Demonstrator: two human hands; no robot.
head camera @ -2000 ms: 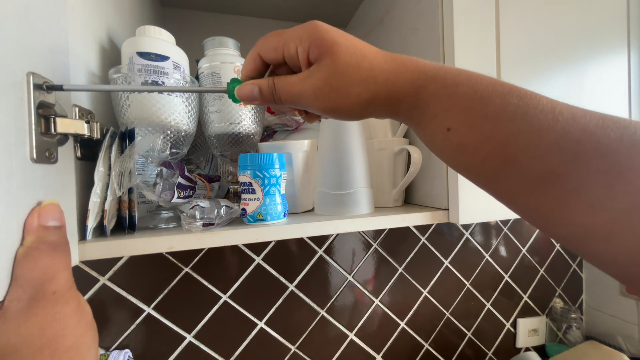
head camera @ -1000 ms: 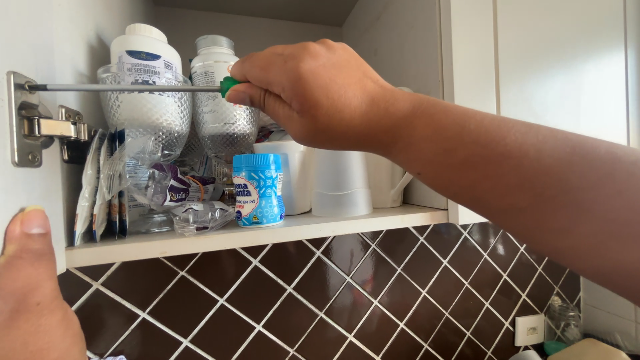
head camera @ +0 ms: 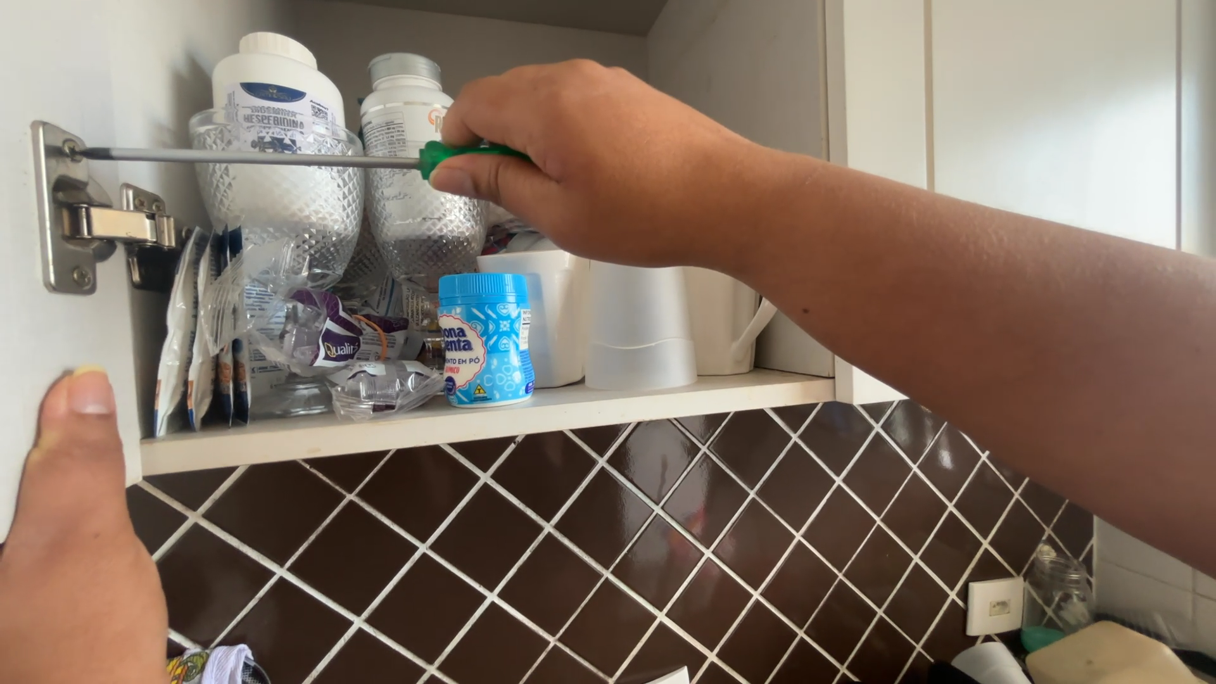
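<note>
My right hand (head camera: pixel 579 161) grips the green handle of a screwdriver (head camera: pixel 256 158), held level across the cabinet opening. The blade's tip is at the upper screw (head camera: pixel 71 149) of a metal cabinet hinge (head camera: pixel 63 209); whether it sits in the screw's slot I cannot tell. That hinge is fixed to the inner face of a white cabinet door (head camera: pixel 57 332). Low on the left, my left hand (head camera: pixel 81 560) holds the door's edge, thumb up on the inner face and fingers hidden behind it.
Behind the screwdriver, white bottles (head camera: pixel 275 85) stand in textured glass goblets (head camera: pixel 285 190). Packets, a blue baking-powder jar (head camera: pixel 484 342), a translucent cup (head camera: pixel 638 328) and a white mug (head camera: pixel 727 323) are on the shelf (head camera: pixel 617 410). Below are brown tiles (head camera: pixel 608 522) and a wall socket (head camera: pixel 995 606).
The right hand stays on the screwdriver, its grip slightly changed since two seconds ago. The tip remains at the upper hinge screw, and the left hand keeps to the door.
</note>
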